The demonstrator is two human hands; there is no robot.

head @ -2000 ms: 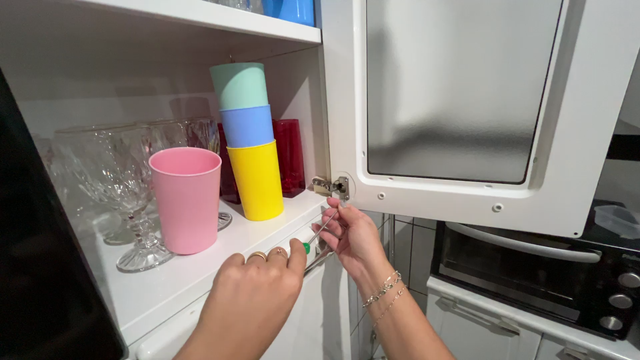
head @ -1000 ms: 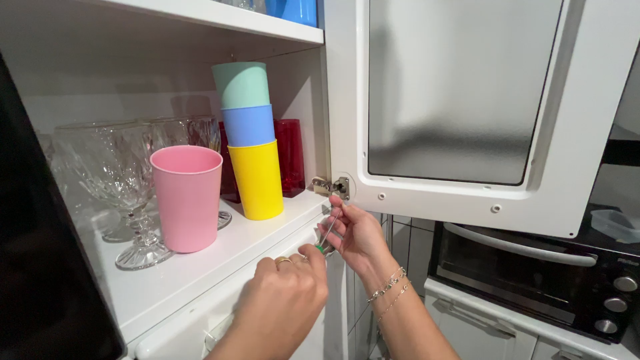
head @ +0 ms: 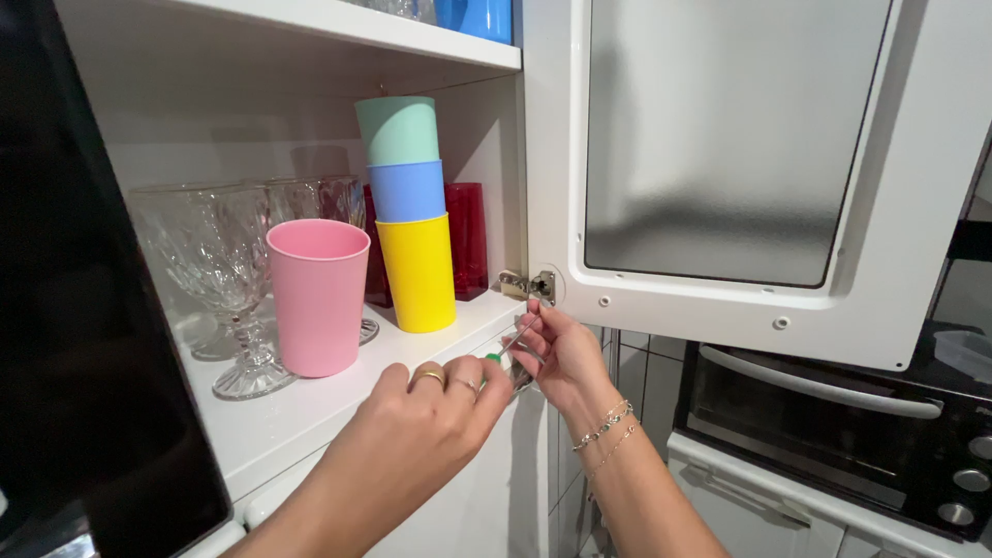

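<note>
My left hand [head: 430, 418], with rings on its fingers, is closed around the green handle of a screwdriver [head: 517, 335]. The thin metal shaft slants up and right toward the metal hinge [head: 539, 286] of the open cabinet door [head: 682, 306]. Just below that hinge, my right hand [head: 564, 353] pinches near the shaft's upper end with thumb and fingertips; whether it also holds a screw cannot be seen. The fingers hide the tip. Bracelets hang at my right wrist. The door has a white frame and a frosted pane.
On the shelf [head: 418, 356] stand a pink plastic cup [head: 318, 302], stacked green, blue and yellow cups [head: 416, 275], stemmed glasses [head: 252, 341] and red glasses [head: 469, 240]. A black toaster oven [head: 806, 434] is at right below the door. A dark panel [head: 101, 310] edges the left.
My left hand has shifted slightly on the screwdriver's handle, its fingers changing position. My right hand stays near the hinge, its fingers a little moved. The door and cups have not moved.
</note>
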